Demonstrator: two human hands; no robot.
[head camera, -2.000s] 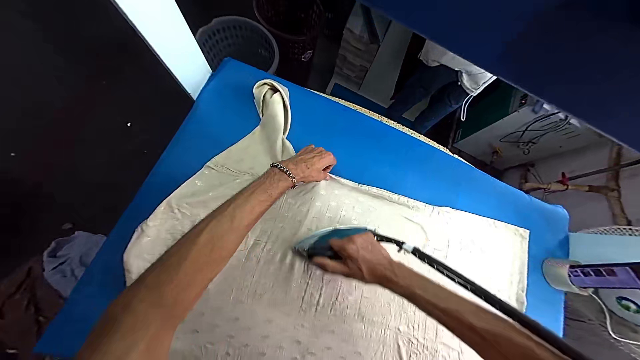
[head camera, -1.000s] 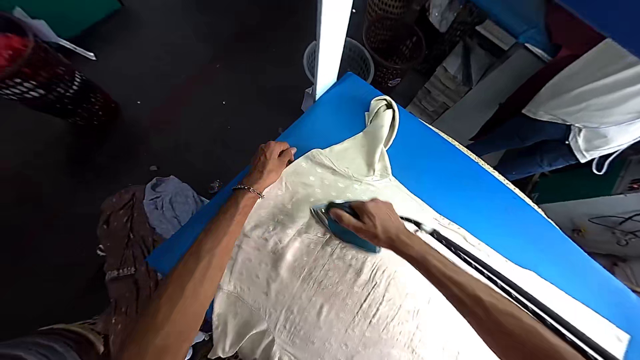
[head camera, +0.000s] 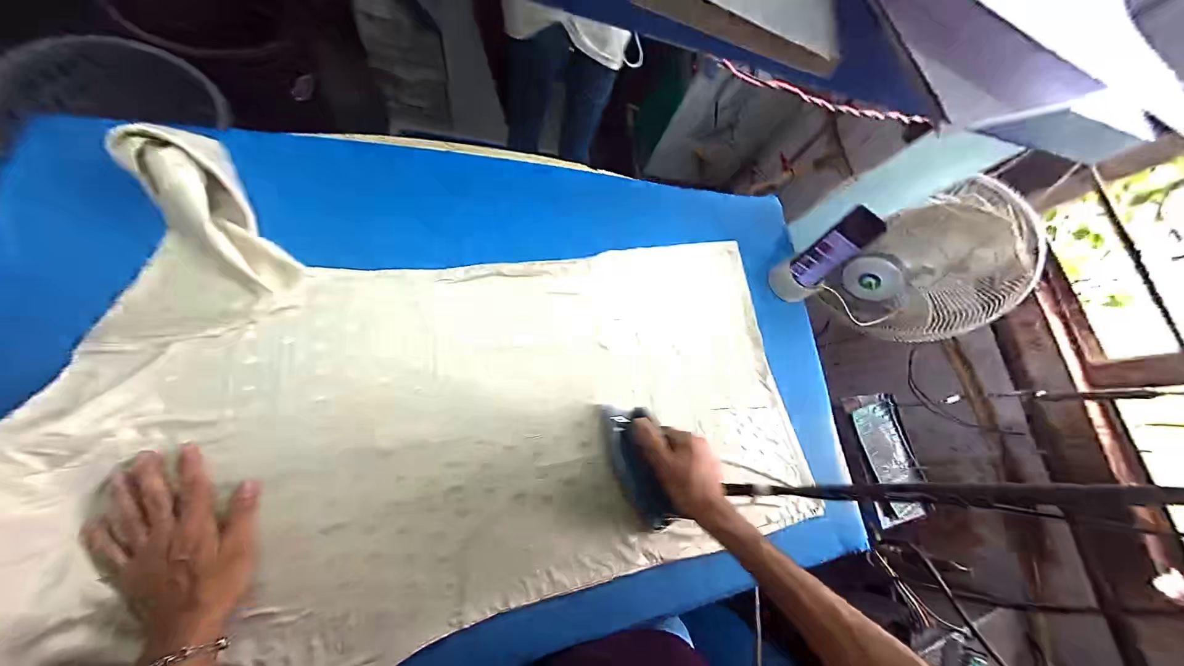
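A cream garment with small raised spots lies spread over a blue-covered ironing table. My right hand grips the handle of a dark blue iron, which rests on the cloth toward the garment's right end. From the iron a black hose or cord runs off to the right. My left hand lies flat with its fingers apart on the cloth at lower left, a metal chain bracelet at the wrist. At upper left one sleeve of the garment is folded up in a loose roll.
A wire-guarded fan stands beyond the table's right edge, near a purple and black box and a white cylinder. Cables hang at lower right. A person stands behind the far edge. A round basket is at upper left.
The view has swung a lot to the right. My right hand has carried the iron along the cloth toward the garment's right end. My left hand, near the garment's edge earlier, now lies flat on the cloth.
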